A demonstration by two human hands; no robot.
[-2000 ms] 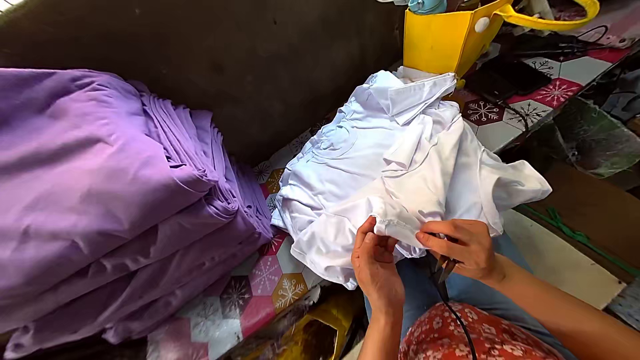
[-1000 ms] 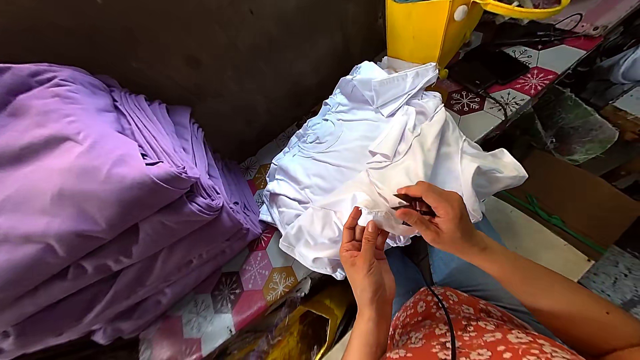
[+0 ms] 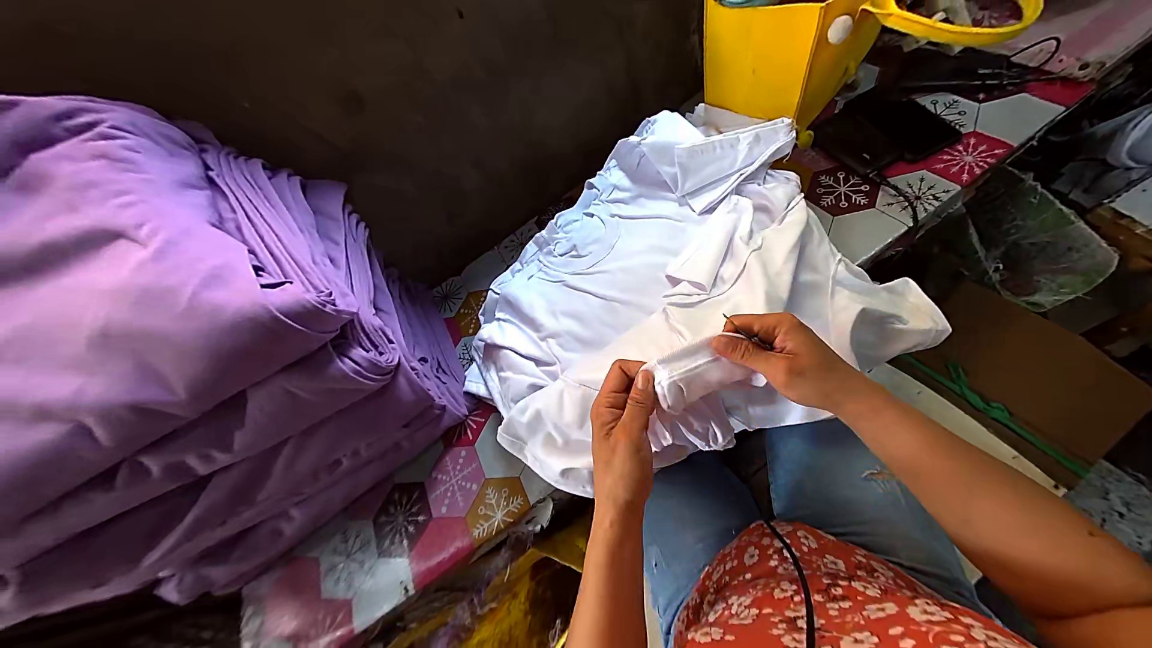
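White garments [image 3: 576,306] lie in a loose heap in front of me, with a round neckline showing. My left hand [image 3: 625,414] pinches one end of a folded, stitched white band [image 3: 702,369], perhaps a cuff or a sleeve hem. Holding the band's other end, my right hand [image 3: 778,355] also has a small dark pointed tool [image 3: 745,335] in its fingers; its tip sticks out over the cloth and the rest is hidden by the hand, so its kind is unclear.
A tall stack of folded purple fabric [image 3: 162,360] stands at the left. Behind the garments is a yellow bag [image 3: 765,58]. A dark phone-like object [image 3: 909,126] and cables lie on the snowflake-patterned cover [image 3: 450,486]. Cardboard [image 3: 1035,378] with green string is at the right.
The white band is now stretched between both hands, which are farther apart than one second ago. The dark tool has turned in my right hand and now points up and left.
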